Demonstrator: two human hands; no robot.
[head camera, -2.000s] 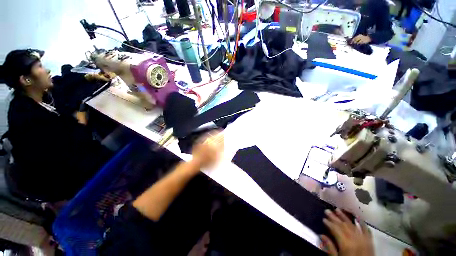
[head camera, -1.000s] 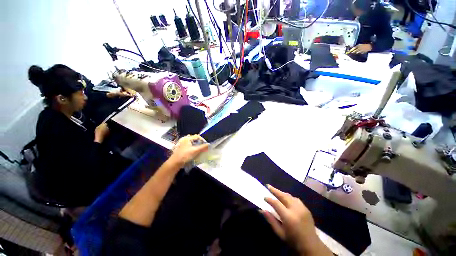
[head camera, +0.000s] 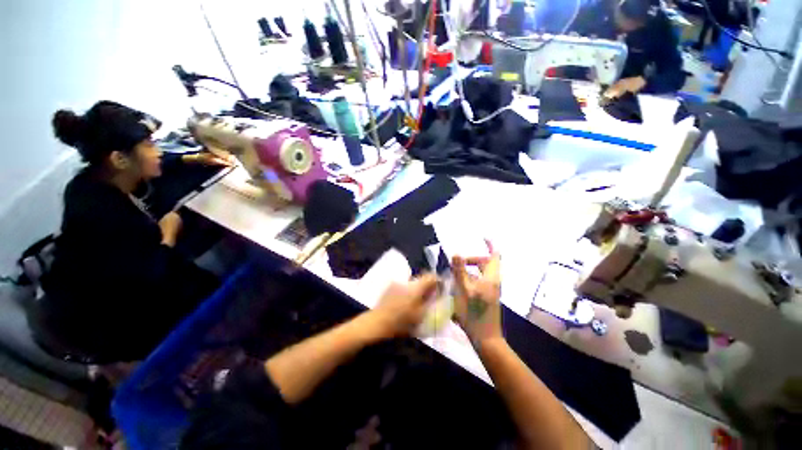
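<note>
My left hand [head camera: 411, 303] is in front of me over the table's front edge, its fingers closed on a small pale, blurred piece [head camera: 435, 318] that I cannot name. My right hand [head camera: 477, 294] is upright right beside it, with thumb and fingers apart; whether it also touches the piece is unclear. A black cut strip [head camera: 572, 373] lies flat along the table's front edge, its left end hidden behind my right hand. More black cut pieces [head camera: 387, 230] lie on the table to the left.
A cream sewing machine head [head camera: 651, 264] is at right, with a dark flat case [head camera: 683, 330] under its arm. A purple-and-white machine [head camera: 286, 158] and a seated person [head camera: 114, 202] are at left. A blue crate [head camera: 189, 352] is below the table. Black cloth [head camera: 475, 132] is piled behind.
My left hand has moved right from the black pieces at left with the pale piece. My right hand has left the black strip and come up beside my left hand.
</note>
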